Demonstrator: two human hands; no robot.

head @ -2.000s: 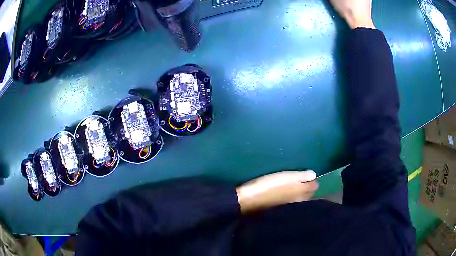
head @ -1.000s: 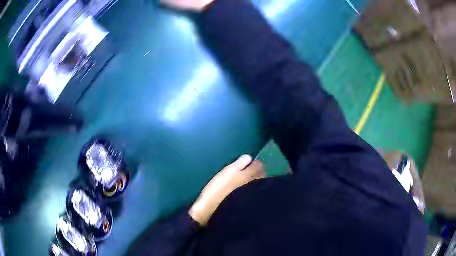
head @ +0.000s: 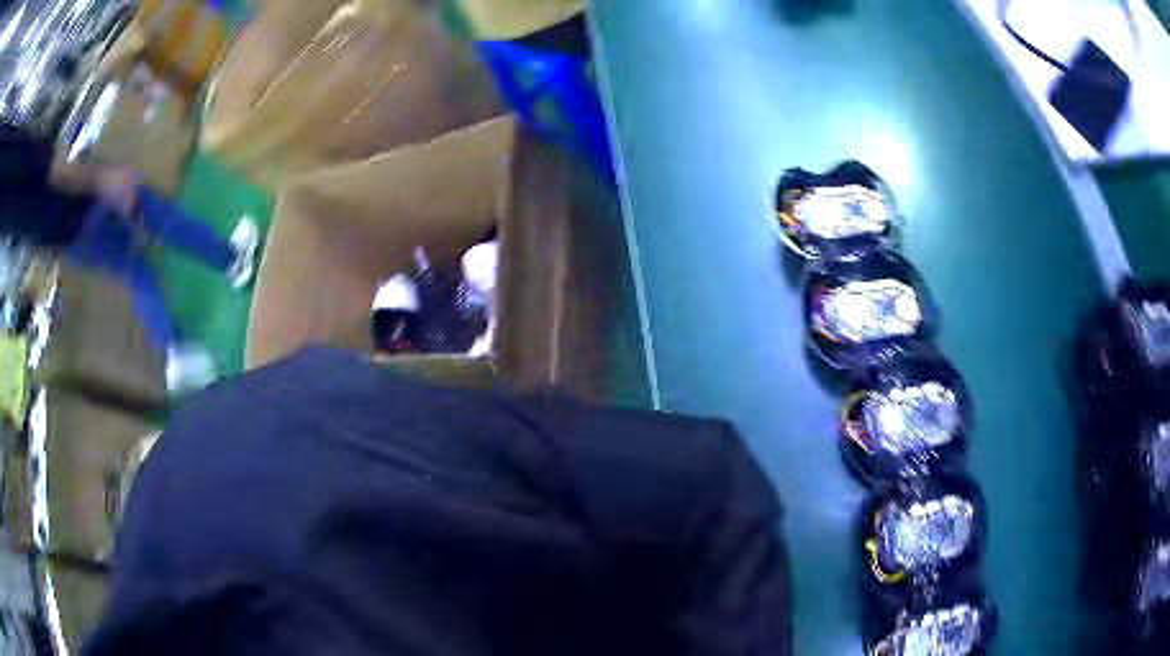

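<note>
No hand of mine shows; only my dark sleeve and torso fill the bottom left and middle. A row of several round black housings [head: 869, 311] runs down the right part of the view on the green mat [head: 731, 308], open side up. Each holds a pale circuit board [head: 914, 415], with thin yellow and red wires at its left end. The picture is blurred.
An open brown carton [head: 359, 212] left of the bench holds white and black parts. More black housings [head: 1116, 423] stand at the right edge. A black adapter [head: 1089, 94] lies on a white board [head: 1016, 51]. A person's legs [head: 141, 263] show at far left.
The view has swung left, bringing in the open carton and the person. Both of my hands, seen before, have left the picture. The housings now show at the right.
</note>
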